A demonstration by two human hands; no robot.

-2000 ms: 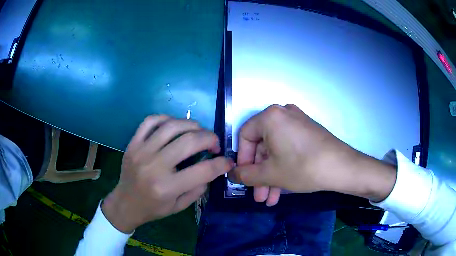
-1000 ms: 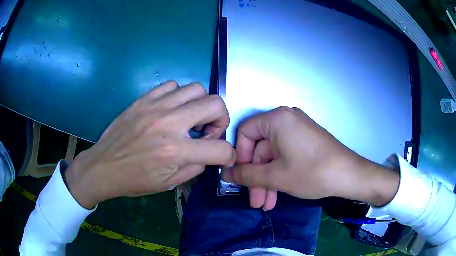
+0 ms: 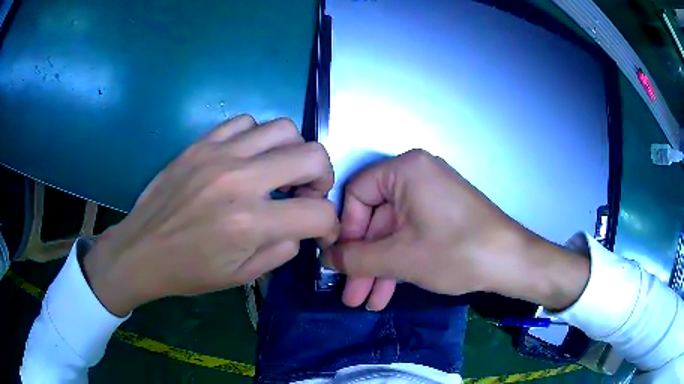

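Observation:
A large display panel point(image 3: 480, 97) with a shiny white-silver face and a thin black frame point(image 3: 323, 82) lies on the green bench in front of me. My left hand point(image 3: 225, 214) is at the panel's lower left corner, fingers bent, thumb and index fingertips together at the frame edge. My right hand point(image 3: 420, 225) rests over the same corner, its thumb and index finger pinched beside the left fingertips. Anything between the fingertips is hidden or too small to tell. A pale plate point(image 3: 328, 282) with dark details shows at the corner below the hands.
The green bench top point(image 3: 150, 67) extends left. A silver rail point(image 3: 611, 56) curves past the right side, with a small white bottle point(image 3: 664, 154) near it. An open box point(image 3: 551, 341) with a blue item is below the bench edge. A stool point(image 3: 56, 236) stands lower left.
The view has shifted, so the panel sits further left in the picture. My left hand has turned flatter and its fingers have moved up along the frame. My right hand keeps its pinch at the corner.

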